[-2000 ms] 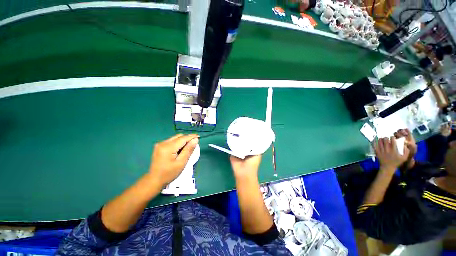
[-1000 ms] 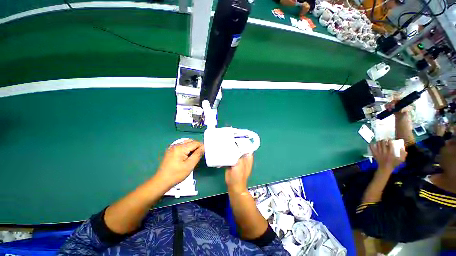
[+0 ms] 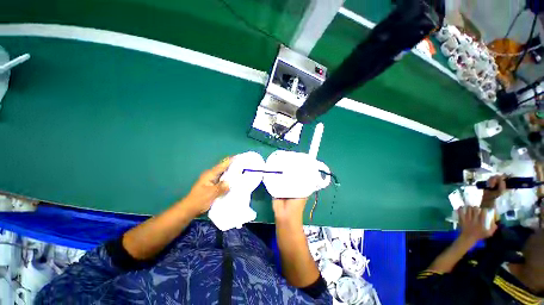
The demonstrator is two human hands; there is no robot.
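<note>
My left hand point(image 3: 209, 189) grips the edge of a white mounting bracket point(image 3: 237, 193), its round end up and its squared foot towards me. My right hand point(image 3: 290, 213) holds a white camera body housing point(image 3: 293, 174) from below, with a stick antenna point(image 3: 317, 140) pointing up. The two parts are side by side, touching or nearly so. A black cable lead point(image 3: 262, 171) runs from the housing across the bracket's disc. Thin coloured connector wires point(image 3: 313, 205) hang from the housing's right side. My fingers under the housing are hidden.
The silver screw feeder point(image 3: 279, 119) stands beyond the parts. A black electric screwdriver point(image 3: 364, 62) hangs over it. A blue bin point(image 3: 386, 262) with white parts is at the bench edge. A white unit point(image 3: 5, 68) is far left. A person works at right beside a black box point(image 3: 460, 161).
The view has turned. The bracket is now lifted in my left hand beside the housing. The housing has been turned over, then its cable brought across the bracket.
</note>
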